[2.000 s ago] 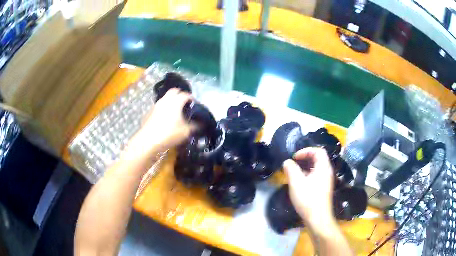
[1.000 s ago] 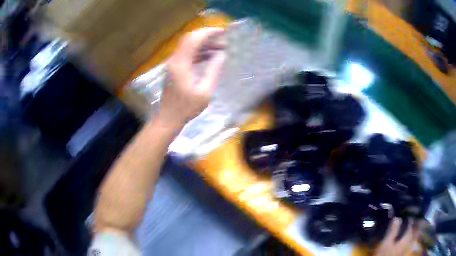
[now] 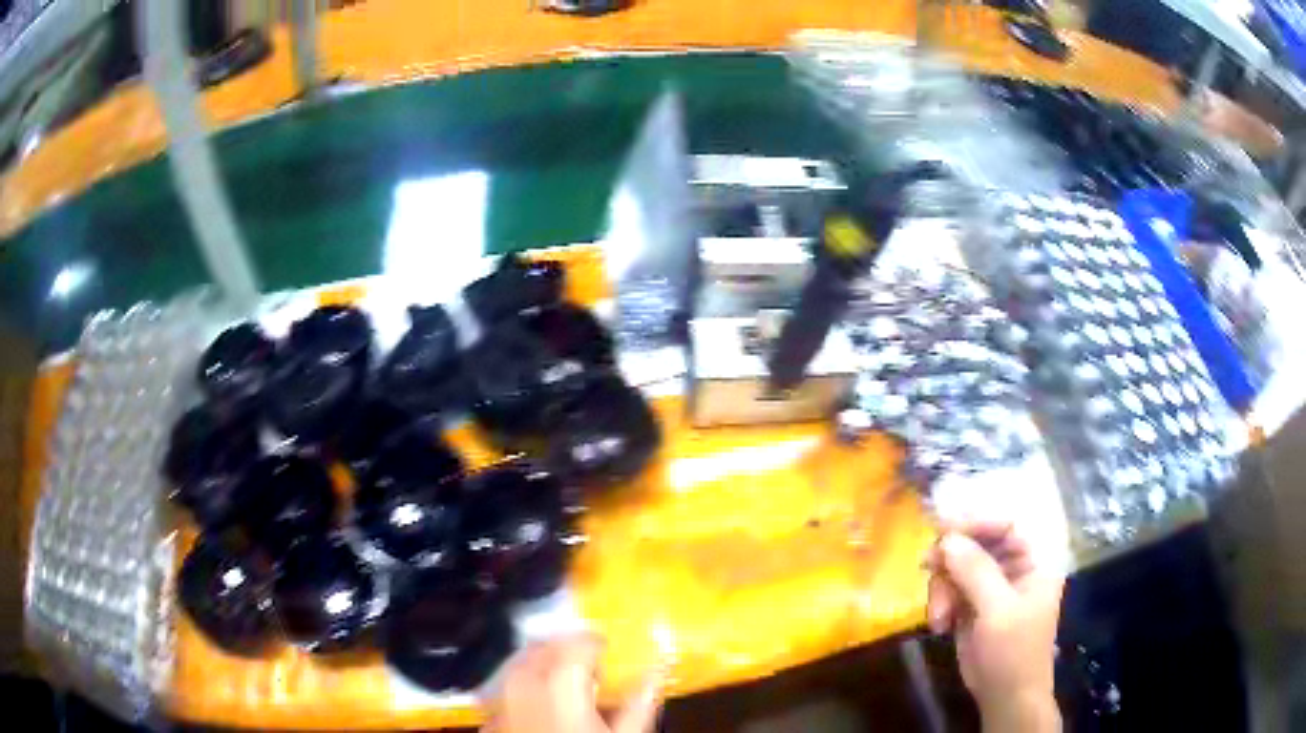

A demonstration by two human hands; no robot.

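Glossy black housings [image 3: 408, 494] stand clustered on the left half of the bench. My left hand [image 3: 573, 690] is at the bottom edge, cut off and blurred, just right of the nearest housing; whether it holds anything cannot be told. My right hand [image 3: 991, 587] is at the bench's front right, fingers curled together below the motor pile; something small and dark may be at the fingertips, too blurred to tell. The loose pile of silver motors [image 3: 938, 365] lies on a white sheet. The black electric screwdriver [image 3: 838, 272] with a yellow label hangs tilted before the feeder.
The pale screw feeder [image 3: 752, 351] stands behind the bench's middle, a clear bag [image 3: 652, 244] beside it. Empty blister trays [image 3: 100, 501] lie at the left edge. A filled blister tray [image 3: 1124, 358] and a blue bin [image 3: 1196, 301] are right. A green strip [image 3: 552, 143] runs behind.
The view has swung right, bringing the motor pile and filled tray into view. My left hand has left the blister trays for the bottom edge. My right hand is now near the motor pile.
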